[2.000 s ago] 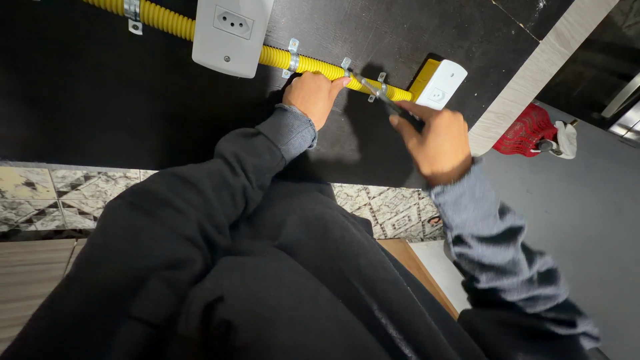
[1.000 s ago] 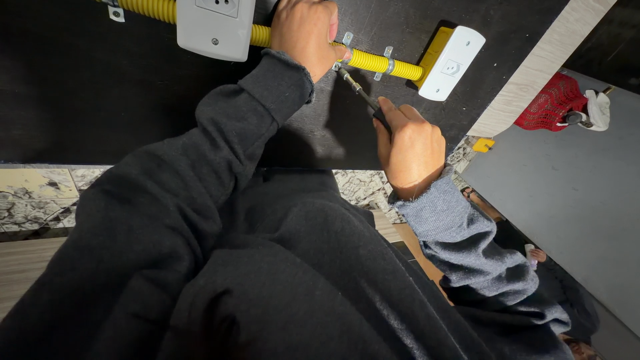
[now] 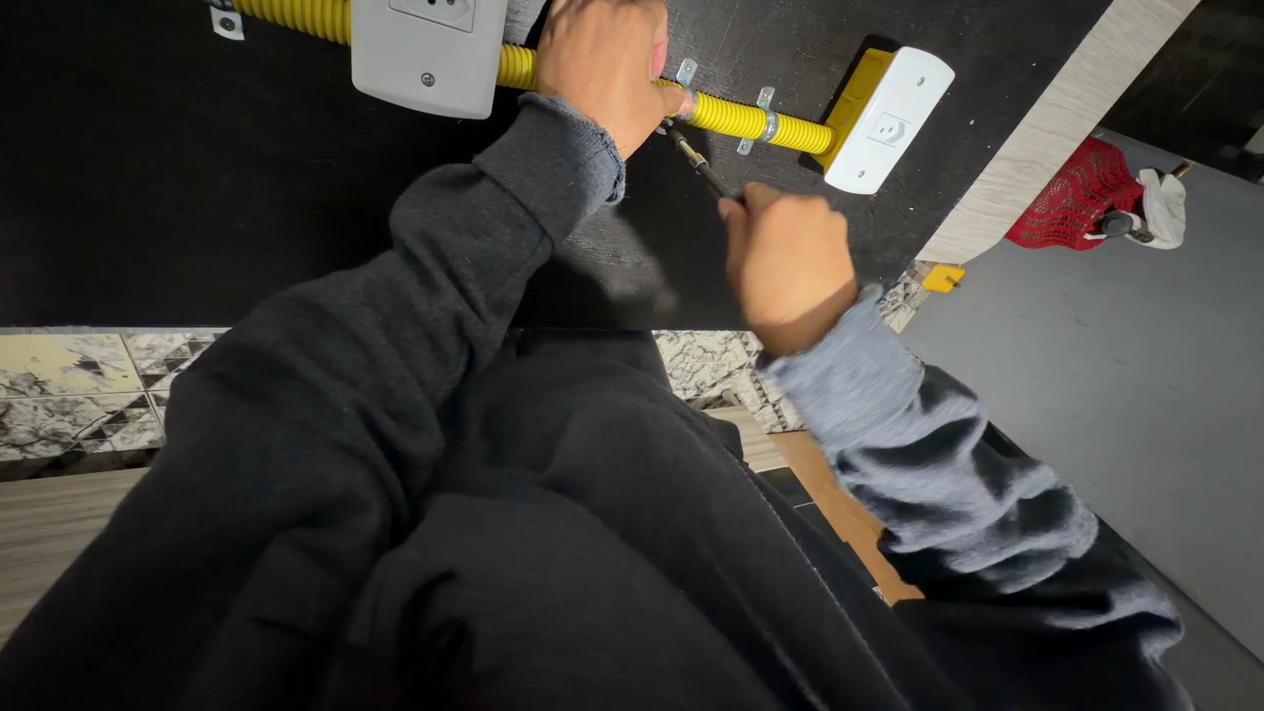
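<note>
A yellow corrugated conduit [image 3: 741, 118] runs across a black board [image 3: 237, 207], between a large socket plate [image 3: 427, 59] and a smaller white socket plate [image 3: 891, 120] on a yellow box. My left hand [image 3: 607, 74] lies over the conduit, its thumb pressing by a metal strap clamp [image 3: 685, 83]; its other fingers are partly hidden. Gripped in my right hand [image 3: 793, 259] is a screwdriver [image 3: 699, 164], whose tip meets the clamp's lower tab beside my left thumb. Another metal strap clamp [image 3: 769, 122] circles the conduit nearer the small plate.
Beyond the board's pale wood-look edge [image 3: 1052, 128], a red mesh bag [image 3: 1076, 202] and a white cloth [image 3: 1163, 209] lie on a grey surface. A small yellow object [image 3: 943, 277] is near the board's corner. Patterned tiles [image 3: 74, 425] show below the board.
My left hand has moved onto the conduit from just below it. The screwdriver, earlier pointing up-left across the conduit, now has its tip at the conduit's lower side.
</note>
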